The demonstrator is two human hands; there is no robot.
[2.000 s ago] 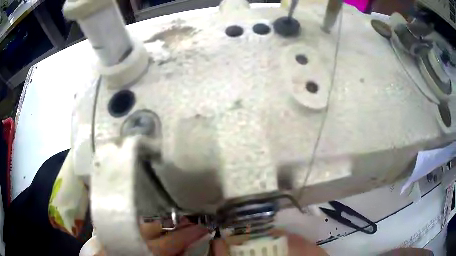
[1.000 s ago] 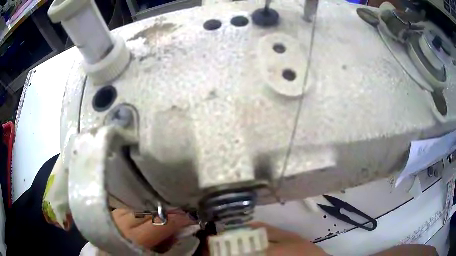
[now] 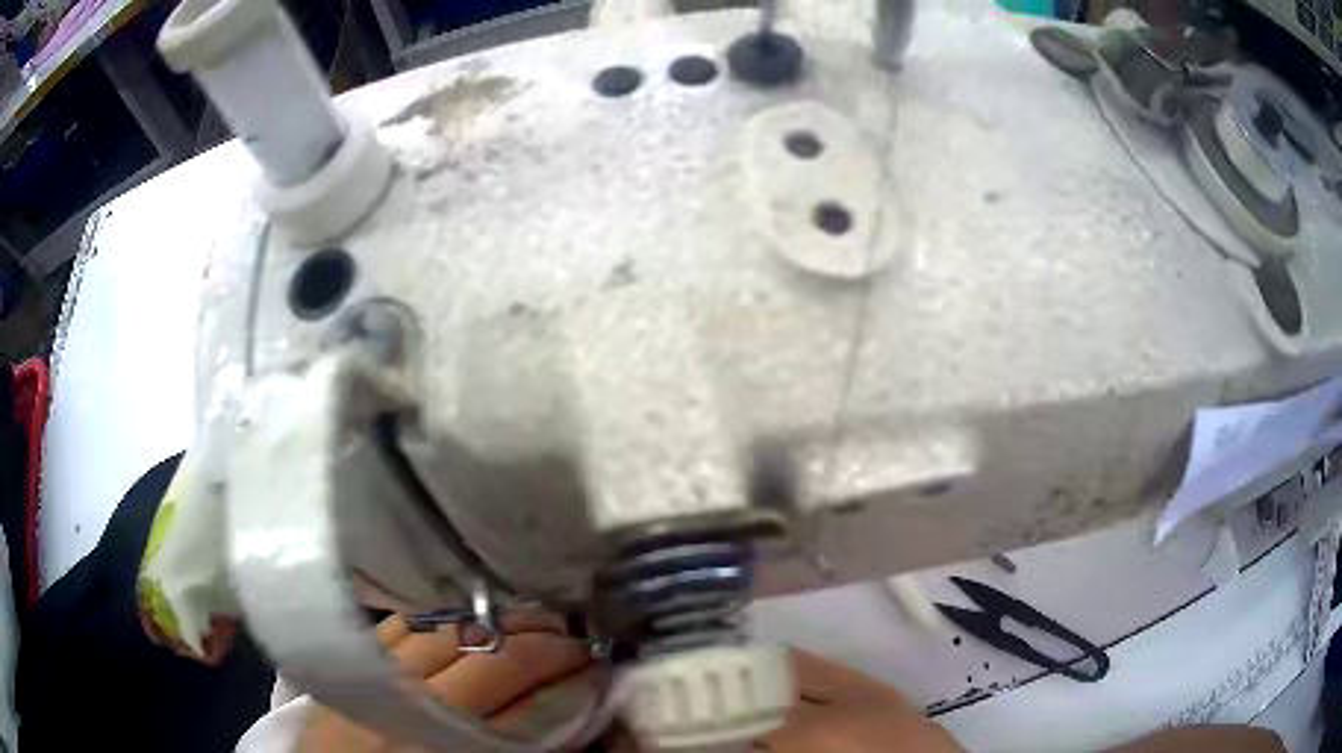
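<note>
The cream-white sewing machine head fills most of the view. Its ribbed thread tension dial and curved take-up lever guard stand in front of my hands. My left hand is bent below the left end of the head, partly behind the guard. My right hand is to the right of the dial, cut off by the bottom edge. The fingertips of both hands are hidden, so what they hold cannot be told. Dark garment cloth hangs at the lower left.
Black thread snips lie on the machine bed at right. A white paper label hangs from the machine arm. A cloth-wrapped projection sticks out at the head's left end. The white table shows behind at left.
The view has shifted, so the machine head sits further left and higher than two seconds ago. My left hand's fingers show more under the head. The snips lie in the same place.
</note>
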